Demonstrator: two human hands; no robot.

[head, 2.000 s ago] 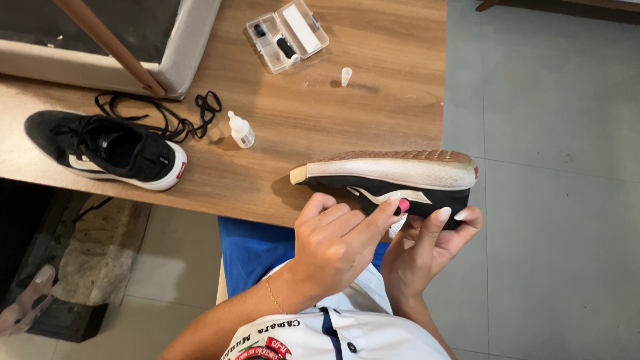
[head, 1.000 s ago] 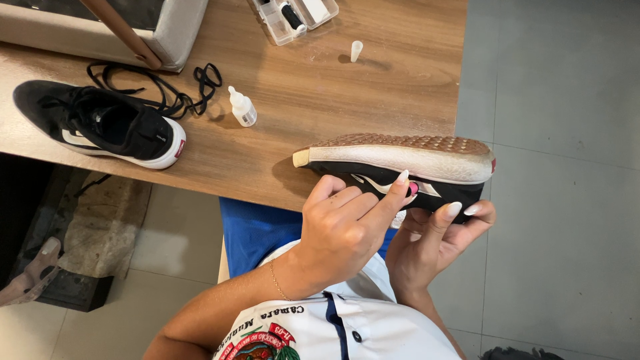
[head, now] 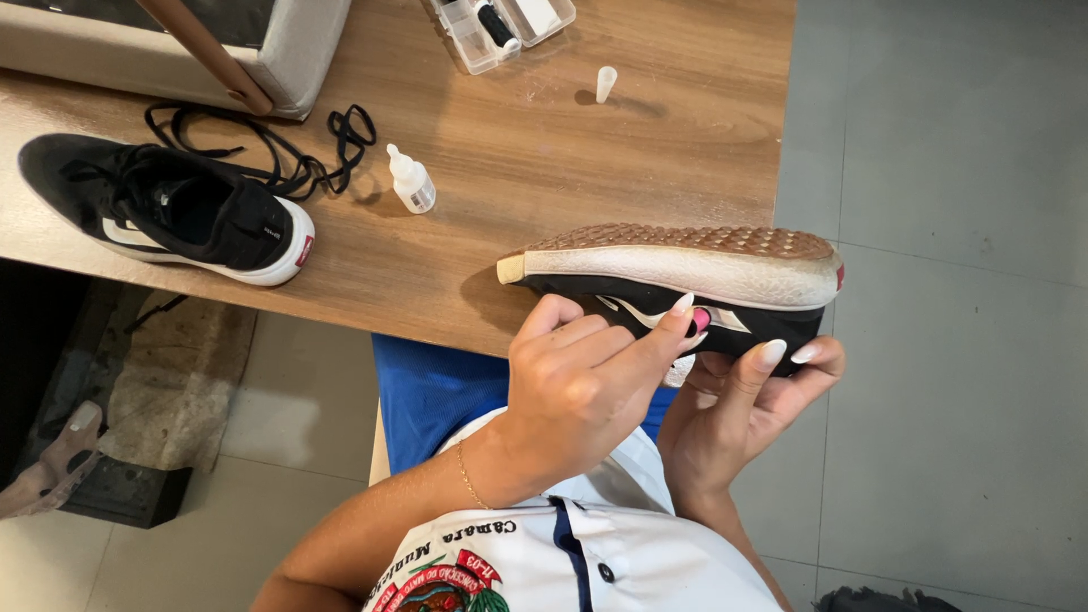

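A black sneaker with a white midsole and brown rubber outsole (head: 680, 263) lies on its side, sole toward the table's far side, over the table's near edge. My right hand (head: 752, 408) grips its lower right end, thumb and fingers on the black upper. My left hand (head: 586, 374) has its fingertips at the white side stripe, around a small pink and black object (head: 699, 320) whose kind I cannot tell. A second black sneaker (head: 195, 212) stands upright at the left. Between the shoes stands a small white dropper bottle (head: 412, 180).
Black shoelaces (head: 297, 161) lie behind the left sneaker. Farther back are a white conical cap (head: 605, 84) and a clear plastic case (head: 476, 42) with a black thread spool (head: 496, 25). A beige upholstered object (head: 297, 59) occupies the back left corner. The wooden table (head: 527, 161) ends at the right.
The view has shifted, so the plastic case is now partly cut off at the top. Both hands keep to the same sneaker, with the left fingertips still at its side stripe.
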